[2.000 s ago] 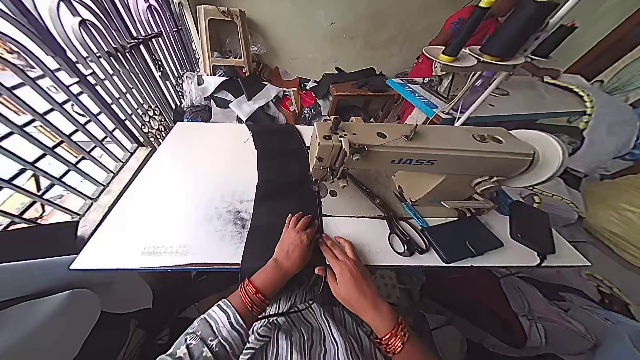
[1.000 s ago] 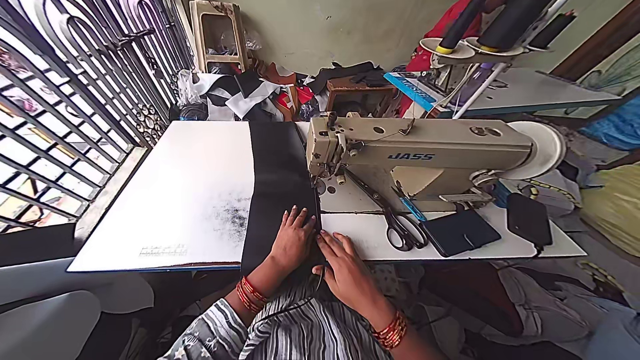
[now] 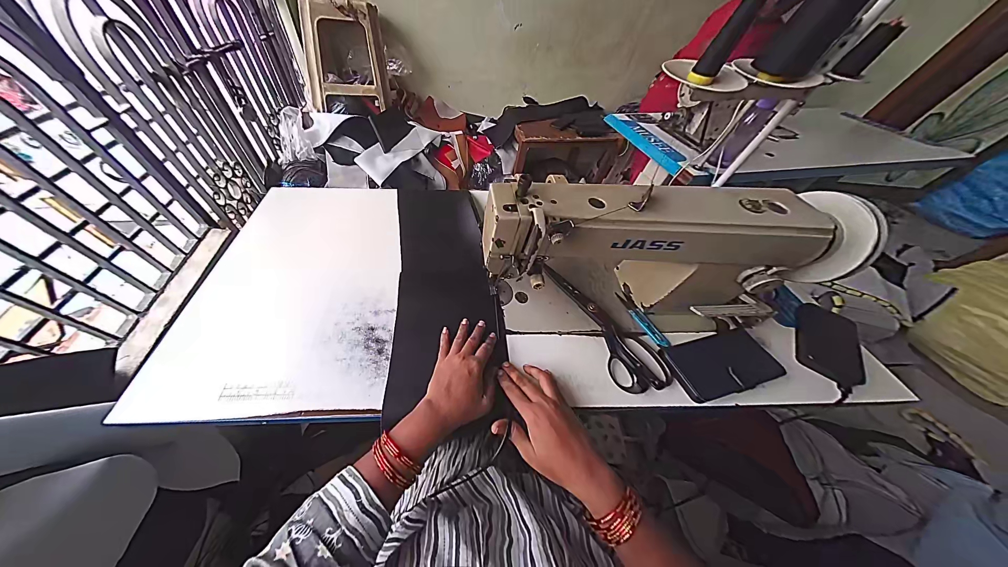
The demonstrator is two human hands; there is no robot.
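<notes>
A long strip of black material [image 3: 441,291] lies on the white sewing table, its right edge running up under the head of the Jass sewing machine [image 3: 661,228]. My left hand [image 3: 463,378] rests flat on it, fingers apart and pointing toward the needle area. Beside it, my right hand [image 3: 547,425] has its fingers at the strip's right edge, where a thin black cord or binding runs; whether it pinches this is hard to see. The strip's near end drops over the table's front edge toward my lap.
Right of the strip lie black-handled scissors [image 3: 630,362], a blue cutter or pen [image 3: 647,319], a dark wallet-like case [image 3: 724,364] and a black device [image 3: 828,346] with a cable. Thread cones [image 3: 811,39] stand behind. A metal grille [image 3: 118,157] borders the left.
The black strip has shifted away from me under the machine head, and a crosswise seam or overlap now shows on it. Both hands keep nearly the same place.
</notes>
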